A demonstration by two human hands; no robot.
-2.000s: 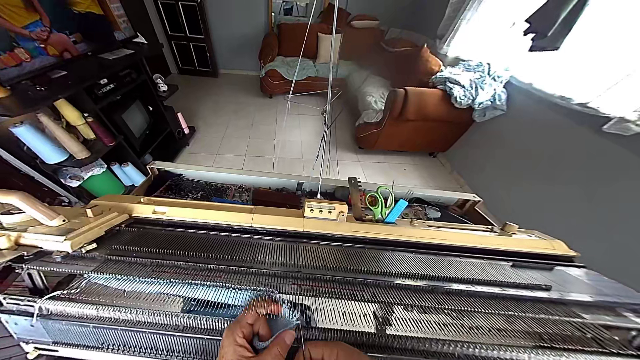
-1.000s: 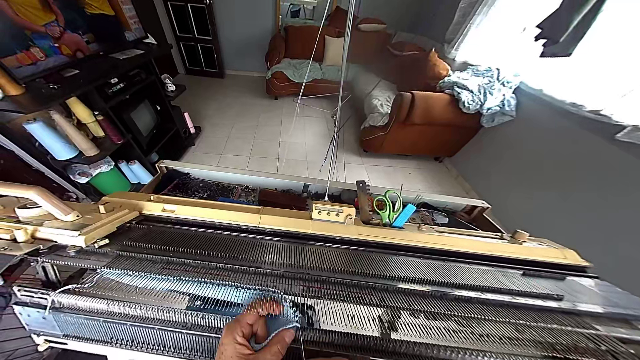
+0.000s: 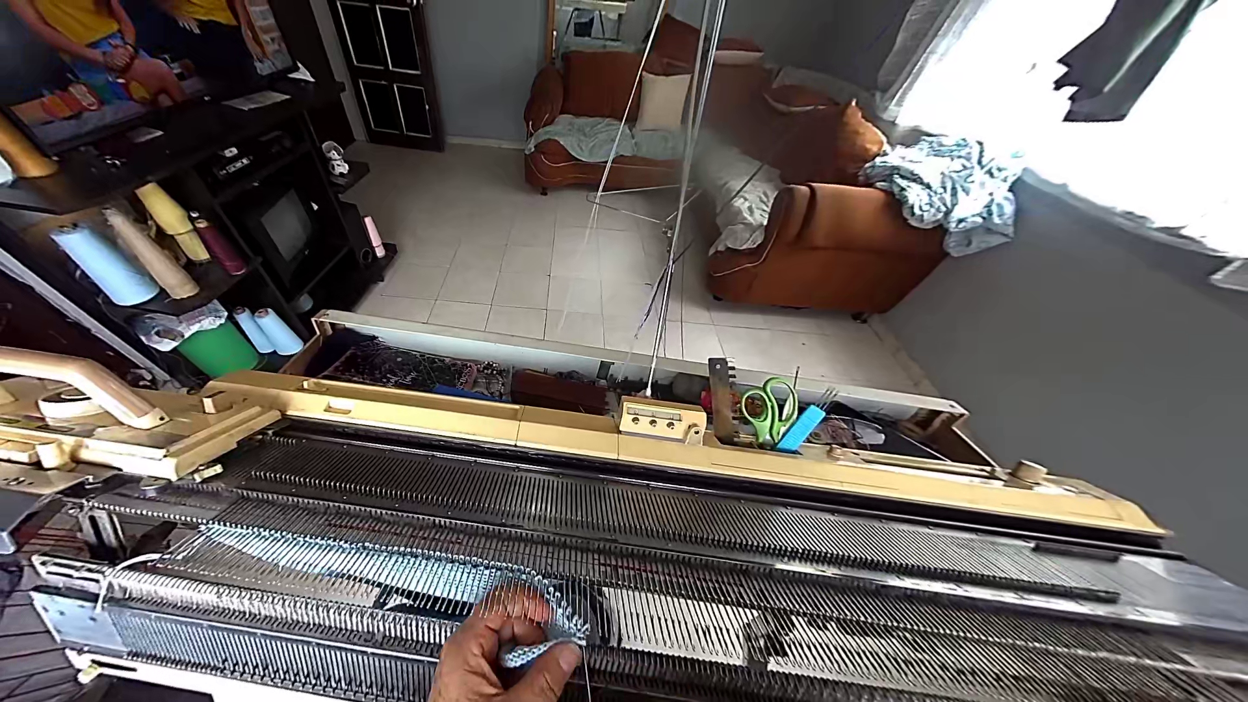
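Light blue knitted fabric [image 3: 390, 565] stretches along the needles of a knitting machine's bed [image 3: 585, 507], from the left toward the middle. My left hand [image 3: 507, 648] pinches its right-hand edge between thumb and fingers, above the front needle bed [image 3: 253, 600]. A thin strand runs down from the pinched edge past the thumb. My right hand is out of view. The machine's carriage [image 3: 127, 419], with a beige handle, rests at the far left of the bed.
Green-handled scissors [image 3: 770, 414], a blue piece [image 3: 801, 429] and a dark notched comb [image 3: 721, 400] stand behind the bed. A row counter [image 3: 663, 419] sits mid-rail, with yarn strands rising near it. Yarn cones [image 3: 107, 263] fill the left shelf. Sofas [image 3: 829, 249] stand beyond.
Two seconds ago my right hand was beside the left at the bottom edge; it has dropped out of view. My left hand keeps its hold on the fabric's edge.
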